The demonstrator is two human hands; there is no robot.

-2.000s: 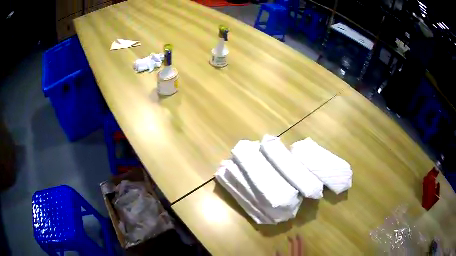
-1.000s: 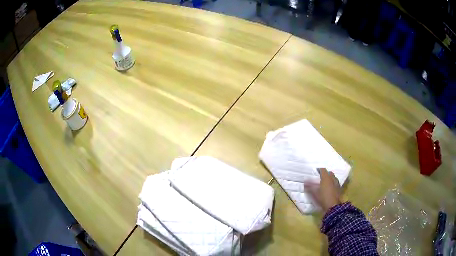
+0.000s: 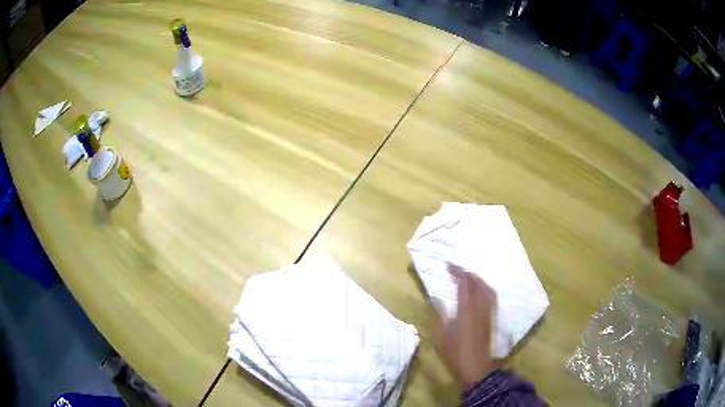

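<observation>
A stack of folded white quilted fabric pieces point(image 3: 326, 334) lies at the bottom centre, across the dark table seam. A separate white quilted piece point(image 3: 501, 254) lies flat to its right, a small gap apart. My right hand point(image 3: 469, 322), in a dark purple sleeve, is over the lower left part of this separate piece. The hand is blurred, and I cannot tell whether the fingers grip the fabric or only rest on it. My left hand is not in view.
Two white bottles point(image 3: 189, 75) point(image 3: 111, 175) and white scraps point(image 3: 52, 117) are at far left. A red dispenser point(image 3: 672, 226) stands at far right. Crinkled clear film point(image 3: 624, 350) and a dark item point(image 3: 692, 346) lie at lower right. Table edge point(image 3: 580, 95) curves behind.
My right hand has moved left across the separate piece, which has turned slightly. The stack's top piece lies differently, covering more of those below. The view has shifted a little.
</observation>
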